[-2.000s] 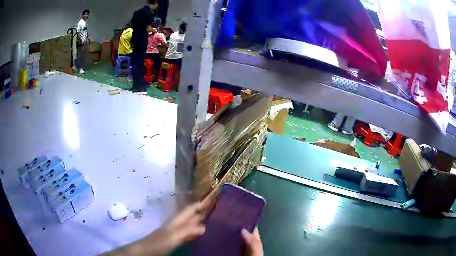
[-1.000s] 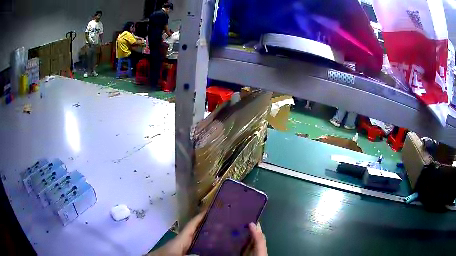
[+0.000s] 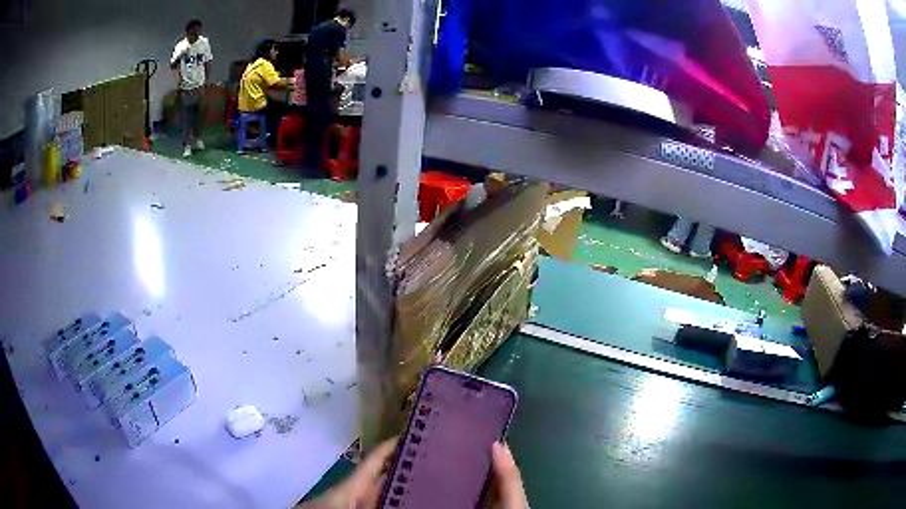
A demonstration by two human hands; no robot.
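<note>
A smartphone (image 3: 449,437) with a lit, purplish screen showing a list is held upright at the bottom centre, over the near edge of the green belt. My left hand (image 3: 366,481) holds its left side, with the fingers mostly hidden behind it. My right hand (image 3: 509,479) is at its right edge, with the thumb showing; the rest is cut off by the picture's edge. Closed retail boxes (image 3: 149,403) lie in a row on the white table at the left. A small rounded white case (image 3: 244,421) lies right of them.
A metal post (image 3: 382,199) and overhead shelf (image 3: 596,154) bearing bags stand ahead. Wrapped flattened cardboard (image 3: 467,268) leans beside the post. Pale and dark boxes (image 3: 760,355) lie across the green conveyor belt (image 3: 586,398). A brown carton (image 3: 827,318) stands at the right. People are in the background.
My left hand has moved from pointing beside the phone to holding its side. The phone screen now shows a list. The right thumb stays at the phone's right edge. Background people have shifted in view.
</note>
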